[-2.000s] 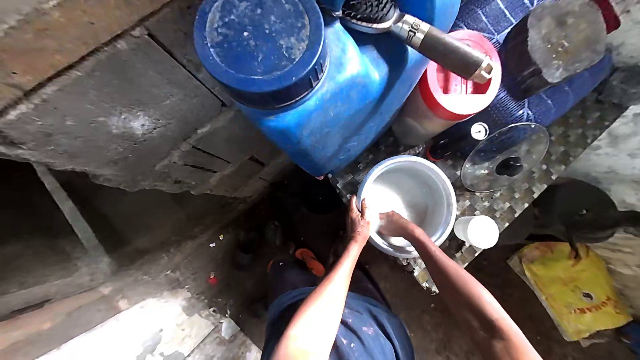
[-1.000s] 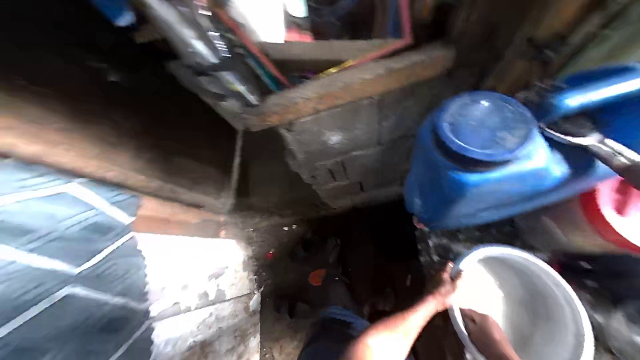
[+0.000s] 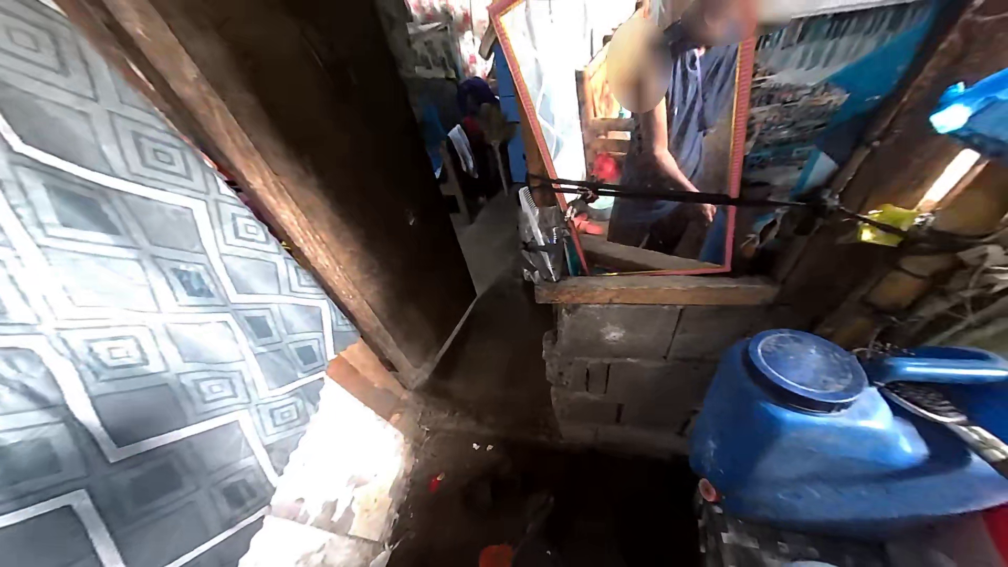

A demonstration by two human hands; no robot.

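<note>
Neither my left hand nor my right hand is directly in view. A framed mirror (image 3: pixel 738 142) at the top reflects a person in a dark blue shirt, with a forearm and hand hanging low; what that hand holds is unclear. Closest to the lower right corner, a large blue plastic jug (image 3: pixel 795 457) with a round screw lid (image 3: pixel 807 366) stands on a checkered surface (image 3: pixel 756 543). A hairbrush (image 3: pixel 945 417) lies on top of the jug. The metal pot is hidden, apart from perhaps a sliver of pale rim at the bottom edge.
A patterned grey curtain (image 3: pixel 150 339) hangs at left beside a wooden post (image 3: pixel 260 189). A low concrete block wall (image 3: pixel 622 370) carries a wooden sill (image 3: pixel 654 291). A comb (image 3: pixel 535 216) stands in a clear holder beside the mirror. Dark ground and a doorway lie between curtain and wall.
The view has swung up and to the left. Both hands, earlier at the metal pot, have left the frame; the mirror and curtain now show.
</note>
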